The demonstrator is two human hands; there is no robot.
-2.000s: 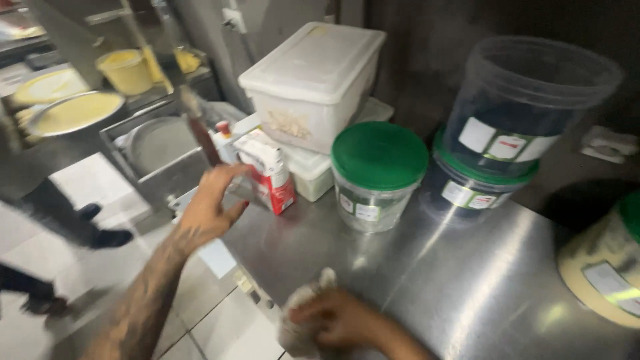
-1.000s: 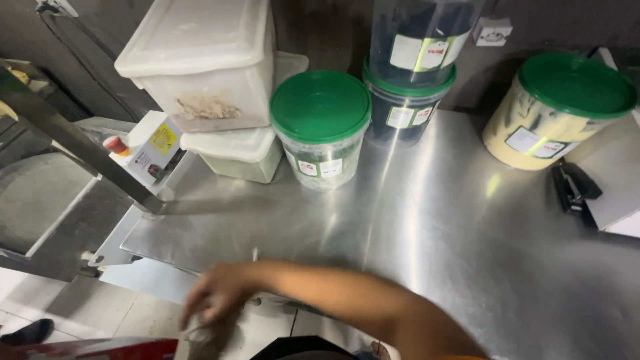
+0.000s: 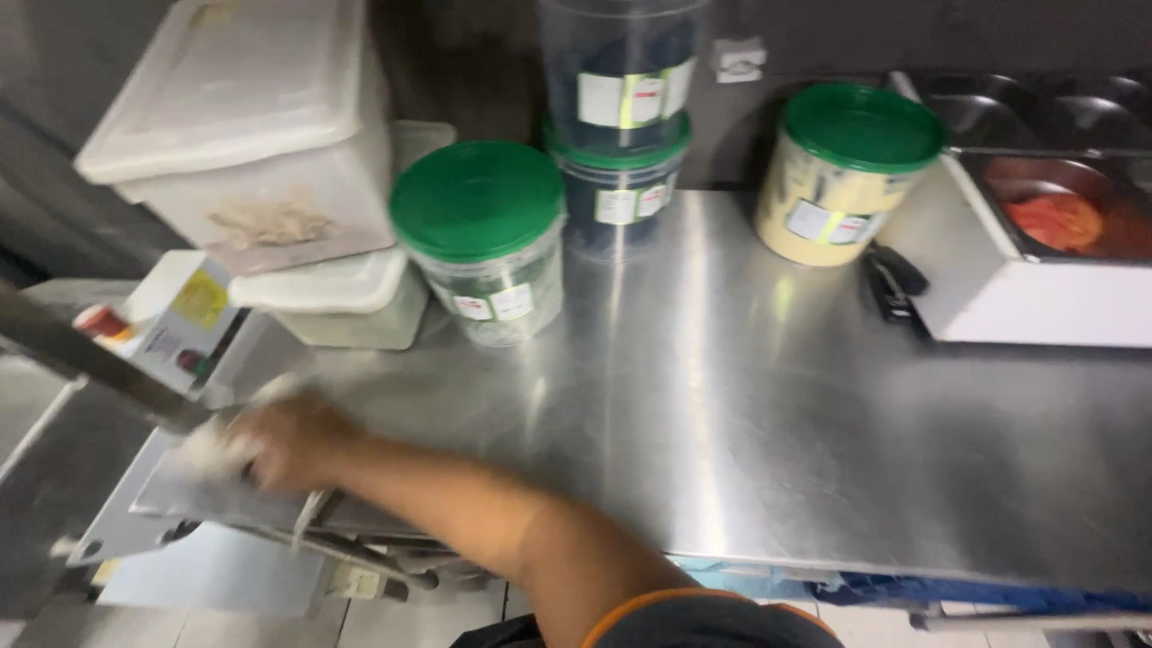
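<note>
My right hand (image 3: 301, 443), blurred by motion, is closed on a whitish cloth (image 3: 216, 445) and presses it on the left end of the stainless steel table (image 3: 810, 432). The arm reaches in from the lower middle. Just beyond the hand, a low white-lidded container (image 3: 355, 306) supports a larger lidded plastic bin (image 3: 261, 126). Right of them stands a clear tub with a green lid (image 3: 481, 198). My left hand is out of the frame.
Dark stacked tubs (image 3: 621, 171) and a green-lidded tub of cream-coloured contents (image 3: 846, 171) stand along the wall. A black-handled object (image 3: 893, 279) lies beside a topping rail with metal pans (image 3: 1035, 297). At left are a metal post (image 3: 99, 360) and a white box with a red button (image 3: 175, 319).
My left hand and the red-and-white carton it was at have gone from view. My right hand has moved onto the table's left end with the cloth. The view has swung right.
</note>
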